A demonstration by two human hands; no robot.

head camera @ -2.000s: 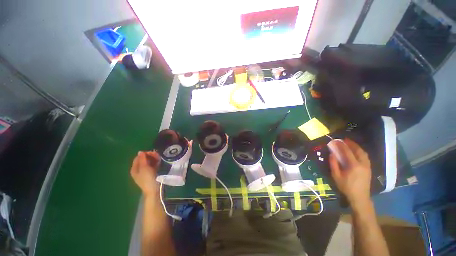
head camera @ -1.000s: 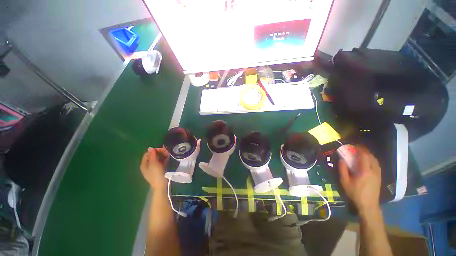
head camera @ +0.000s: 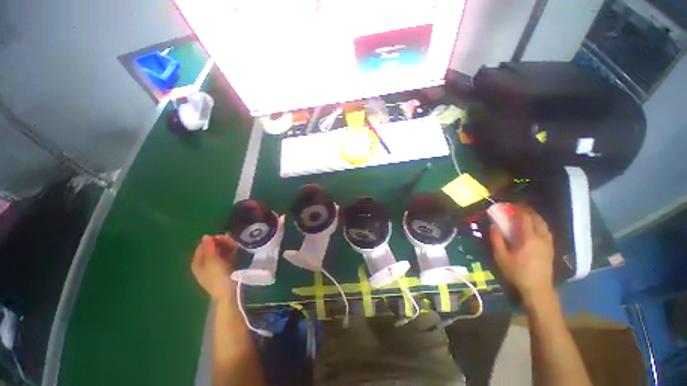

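Several white security cameras with round black faces stand in a row on the green mat, the leftmost camera (head camera: 256, 235) beside my left hand (head camera: 213, 264). White leads hang from their stands over the bench's front edge. My left hand is half curled at the camera's left side; whether its fingers touch the camera or hold anything is unclear. My right hand (head camera: 523, 247) lies over the white computer mouse (head camera: 505, 219) on the dark surface at the right. The dark slim adjusting tool (head camera: 416, 179) lies on the mat behind the cameras.
A bright monitor (head camera: 316, 53) stands at the back, with a white keyboard (head camera: 410, 143) and a yellow tape roll (head camera: 358, 146) before it. A yellow sticky note (head camera: 465, 190) lies near the mouse. A black bag (head camera: 557, 121) fills the right rear. Another camera (head camera: 194, 111) and a blue tray (head camera: 157, 69) are far left.
The whole view has shifted a little, so everything shows slightly further left than a second ago. My right hand stays on the mouse and my left hand stays beside the leftmost camera.
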